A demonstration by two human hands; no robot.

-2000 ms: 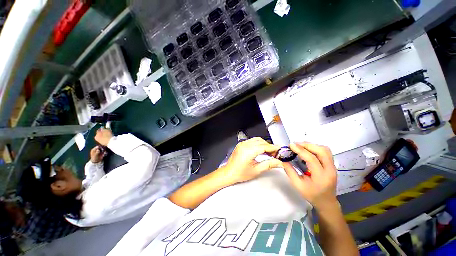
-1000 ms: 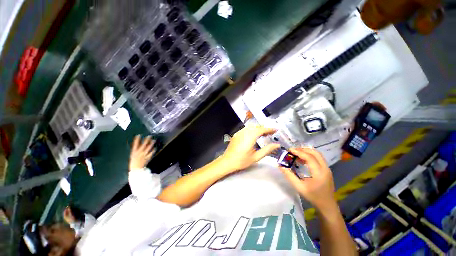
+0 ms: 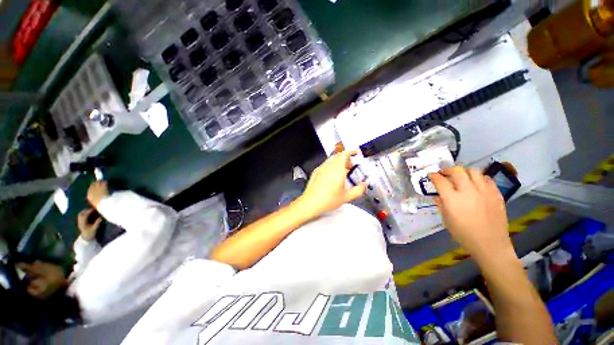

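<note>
My left hand (image 3: pixel 328 183) holds a small dark watch housing (image 3: pixel 356 176) between thumb and fingers, over the near left edge of the white machine. My right hand (image 3: pixel 474 205) reaches over the machine stage. Its fingertips grip the edge of a second housing (image 3: pixel 426 184) at the pale fixture (image 3: pixel 429 162) and partly hide it. Whether that housing is seated or lifted is hard to tell.
Black cable chain (image 3: pixel 471 102) crosses the machine base. Red button (image 3: pixel 383 215) is on its near edge. Handheld meter (image 3: pixel 503 179) lies beyond my right hand. Copper machine head (image 3: pixel 572 34) is upper right. Blister tray (image 3: pixel 235 67) is on the green bench; a coworker (image 3: pixel 128 236) sits left.
My hands have parted: the right has moved right to the fixture, and the left keeps a housing. The stage with the fixture has come to the near side since the oldest frame. The coworker's hand has drawn back.
</note>
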